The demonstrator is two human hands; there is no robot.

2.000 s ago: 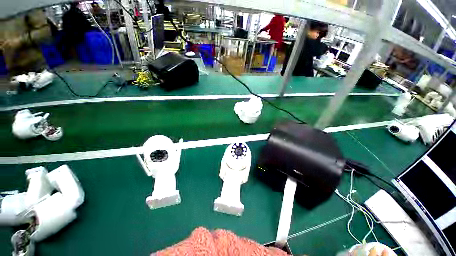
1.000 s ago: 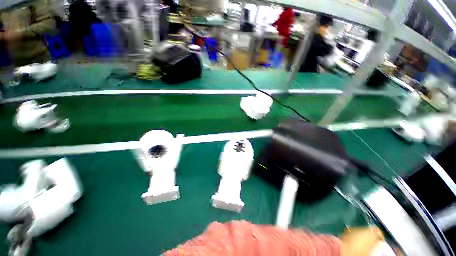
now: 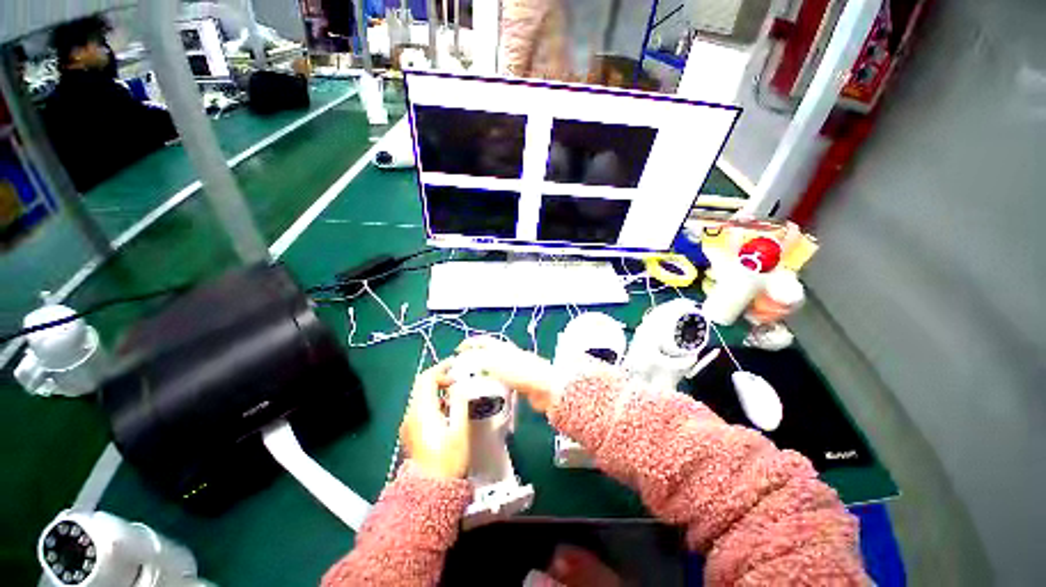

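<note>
A white PTZ camera (image 3: 489, 449) stands upright on its square foot at the bench's front edge, its black LED face towards me. My left hand (image 3: 435, 427) grips its left side. My right hand (image 3: 513, 367) is closed around the top of its head; the fingertips of both hands meet there, and what they touch is partly hidden. Two more white cameras stand just right, one (image 3: 591, 342) partly behind my right sleeve and one (image 3: 674, 335) with its LED ring showing. Thin white test cables (image 3: 396, 334) lie tangled behind the held camera.
A monitor (image 3: 539, 166) with four dark pictures stands behind a white keyboard (image 3: 528, 286). A black label printer (image 3: 235, 384) with its white label strip (image 3: 315, 472) is left. A mouse (image 3: 757, 400), tape rolls (image 3: 671, 269) and red-topped bottle (image 3: 732, 287) are right.
The view has swung right from the conveyor to the monitor. Both hands are now in view on a camera; before, only a pink sleeve and part of one hand showed at the bottom.
</note>
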